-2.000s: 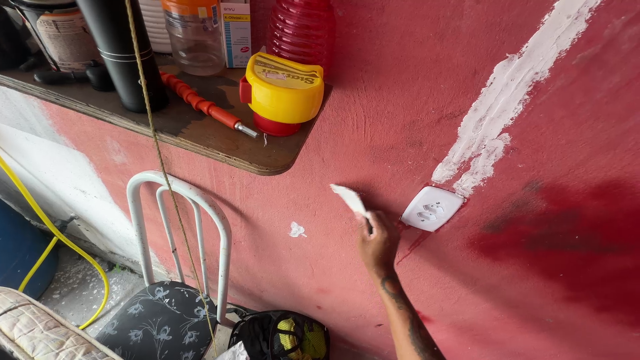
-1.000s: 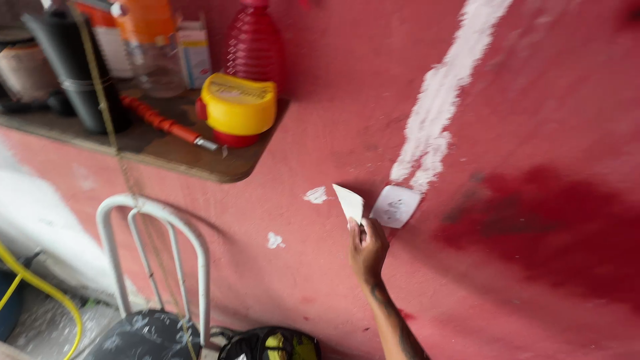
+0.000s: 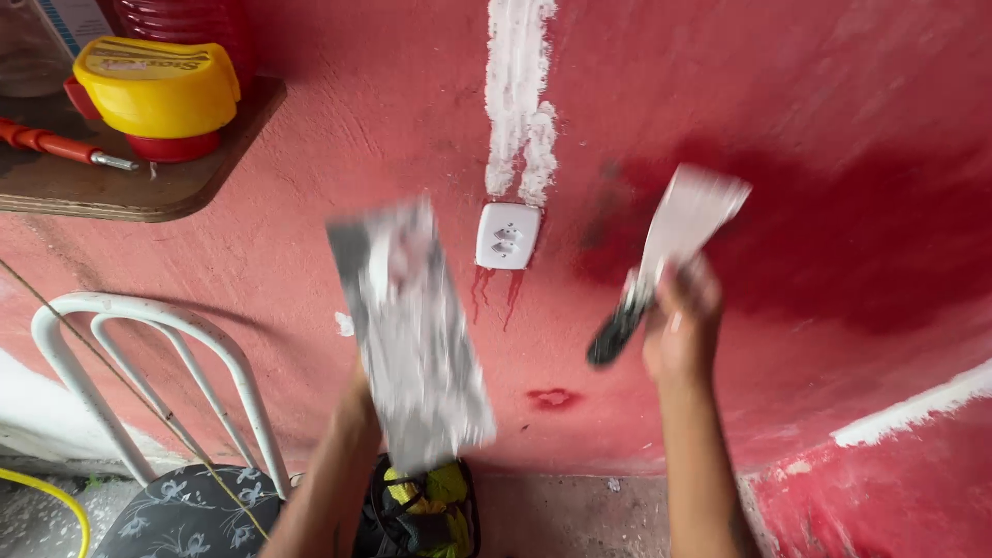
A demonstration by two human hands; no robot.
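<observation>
A rectangular steel plastering trowel [image 3: 411, 333], its face smeared with white filler, is held up left of the socket. My left hand [image 3: 363, 397] is behind it, mostly hidden by the plate. My right hand [image 3: 683, 318] has its fingers on a putty knife [image 3: 694, 213] near where blade meets handle; the white-coated blade points up and the black handle hangs down to the left. Both tools are blurred. Between them, a white double wall socket [image 3: 508, 235] sits on the red wall [image 3: 434, 139], below a rough vertical strip of white filler [image 3: 518, 93].
At upper left a wooden shelf [image 3: 155, 203] bears a yellow-and-red Starrett container [image 3: 159, 89] and a red tool with a metal tip [image 3: 58, 146]. Beneath it stands a white-framed chair [image 3: 155, 310] with a cord in front. A black bag [image 3: 380, 504] with yellow items lies on the floor.
Earlier, one hand held a small white-coated blade beside the socket. Now both hands are in view, with the trowel at left and the putty knife right of the socket. The view has shifted considerably.
</observation>
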